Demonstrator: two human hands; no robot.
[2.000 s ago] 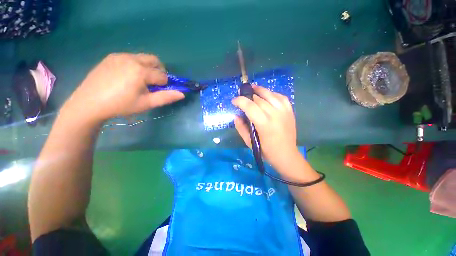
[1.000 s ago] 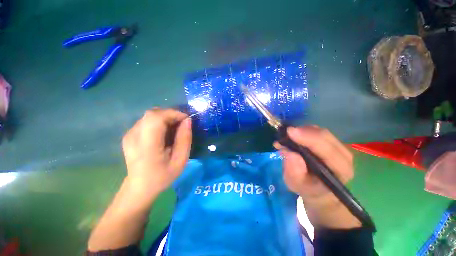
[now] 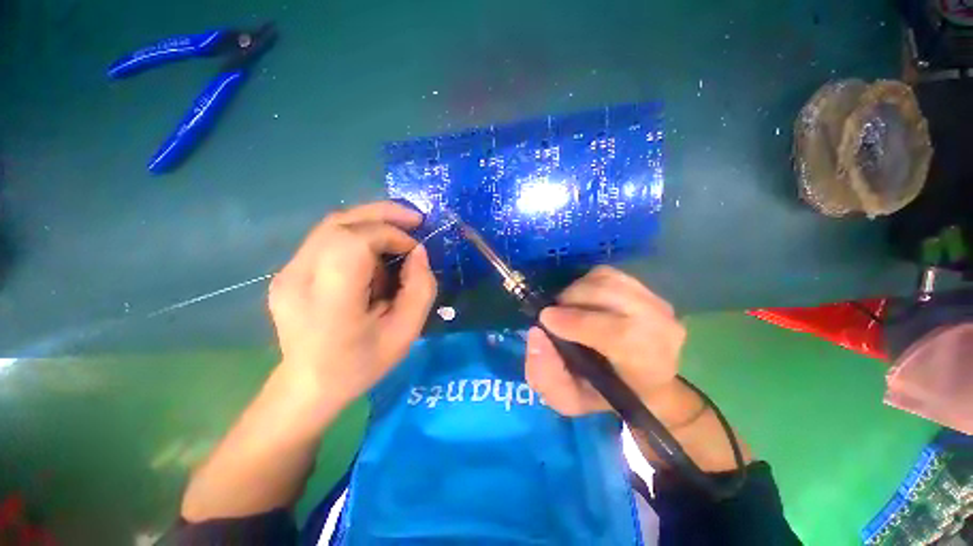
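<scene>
A blue circuit board (image 3: pixel 576 176) lies flat on the green mat, with white print and shiny joints facing up. My right hand (image 3: pixel 608 341) holds the black soldering iron (image 3: pixel 603 373) like a pen, its metal tip at the board's lower left part. My left hand (image 3: pixel 352 299) pinches thin solder wire (image 3: pixel 219 291) between thumb and fingers at the board's left edge. The wire's end meets the iron's tip, and the rest trails left across the mat. Blue-handled cutters (image 3: pixel 201 94) lie open at the upper left.
A crusty tan pot (image 3: pixel 864 147) stands at the right beside a dark block (image 3: pixel 944 160). A small white bit (image 3: pixel 446 312) lies by the mat's front edge. A red stool (image 3: pixel 827 325), a pink cloth (image 3: pixel 939 379) and a green-blue board (image 3: pixel 923 496) show at the lower right.
The cutters, earlier in my left hand, now lie open on the mat. My left hand has taken solder wire and moved right to the board. The iron's tip has moved left to meet the wire.
</scene>
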